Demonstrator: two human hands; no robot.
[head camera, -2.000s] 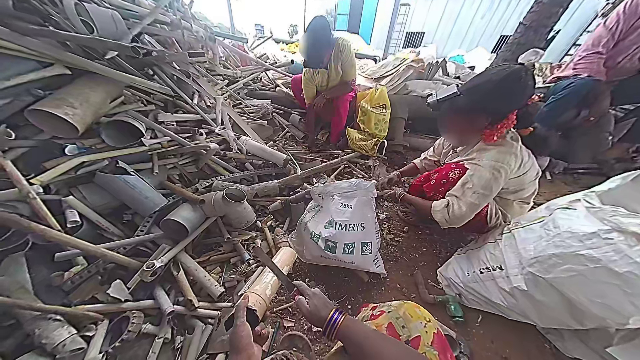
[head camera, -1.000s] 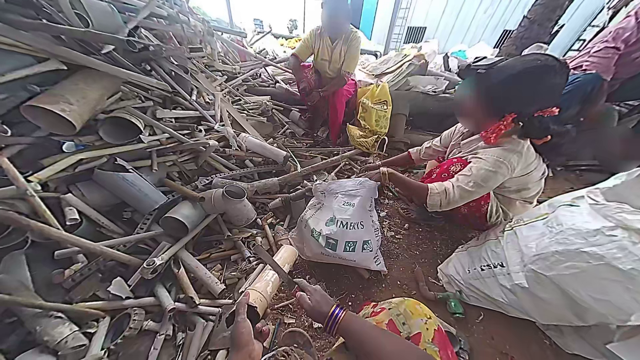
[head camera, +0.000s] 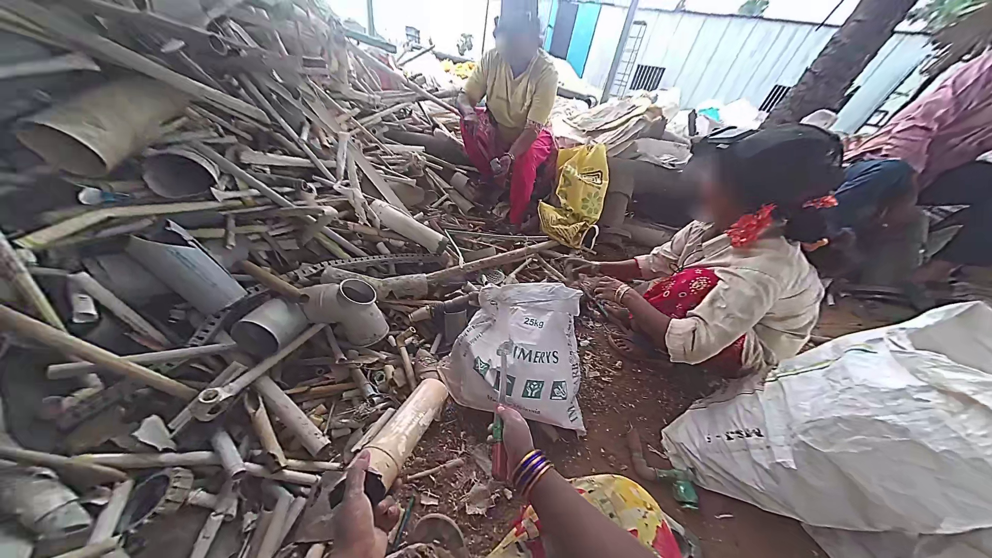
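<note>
My left hand is at the bottom centre, closed around the near, broken end of a cream plastic pipe that slants away up and to the right. My right hand, with purple and gold bangles at the wrist, grips the red and green handle of a tool. The tool's narrow metal part points up in front of a white woven sack bearing print; its exact kind cannot be told. The tool stands apart from the pipe, to its right.
A heap of scrap plastic pipes and fittings fills the left side. One person squats at the right, another sits behind near a yellow bag. A large white sack lies at the right; a third person is partly visible.
My right hand has turned the tool from slanting leftward over the pipe to pointing upward, away from it. The person at the back has straightened up from a bent posture.
</note>
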